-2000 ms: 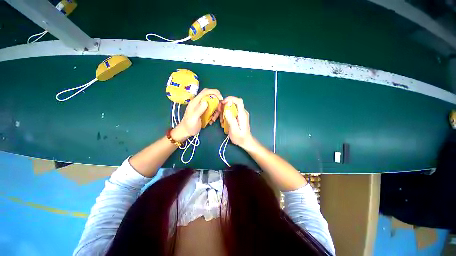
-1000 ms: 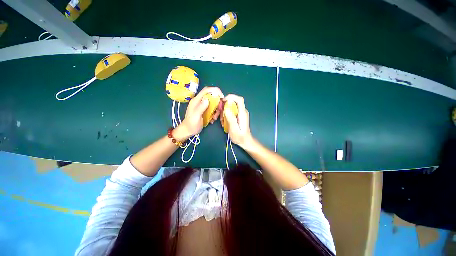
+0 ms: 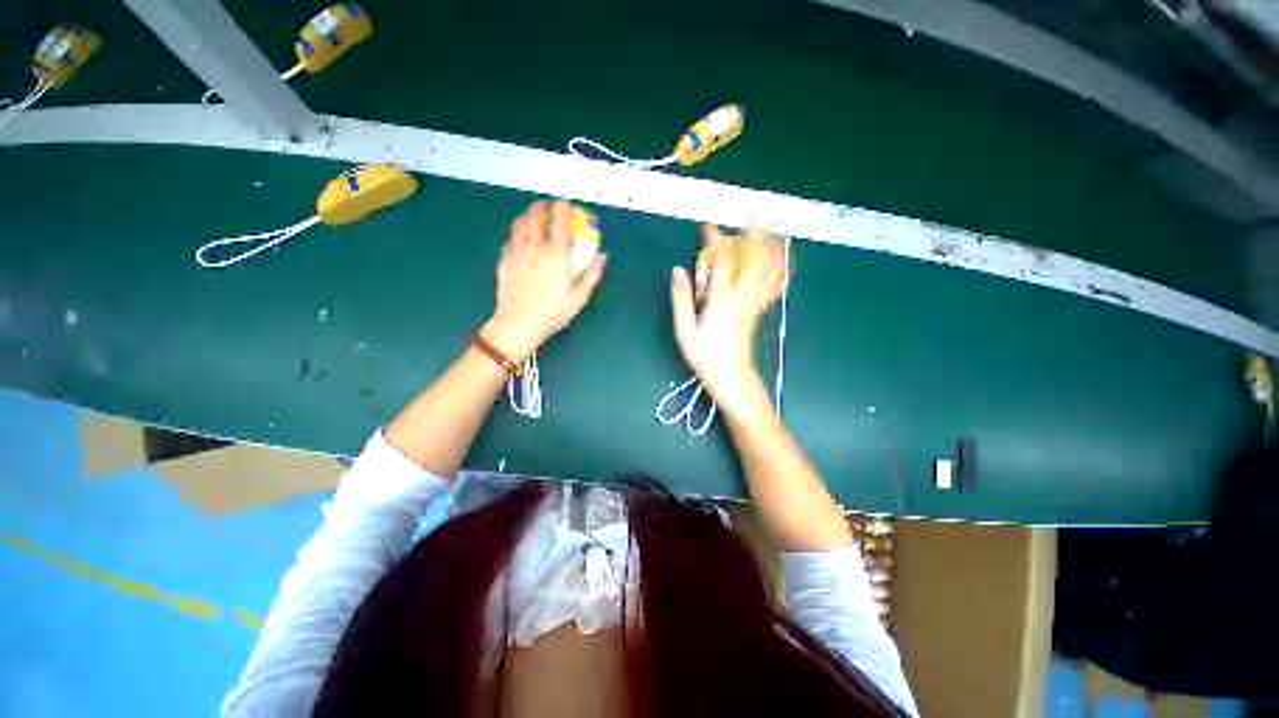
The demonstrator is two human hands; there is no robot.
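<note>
My left hand (image 3: 544,274) is on a yellow corded unit (image 3: 585,236) on the green near strip; the hand covers most of it, and white cords hang below the palm. My right hand (image 3: 736,295) is over another yellow unit (image 3: 704,267), of which only a sliver shows between the thumb and fingers; its white cord loops lie below. The two hands are apart. A single yellow side-lying unit (image 3: 368,194) with a white loop lies left of my hands by the rail.
A pale metal rail (image 3: 631,185) runs behind my hands. Beyond it lie several yellow line units (image 3: 711,133). A small dark block (image 3: 968,466) and a white piece (image 3: 943,473) are at right. An open carton (image 3: 968,603) with packed units stands lower right, near black clothing.
My hands have moved apart and up towards the rail; the left is now where the round yellow pair lay. The units beyond the rail have shifted right.
</note>
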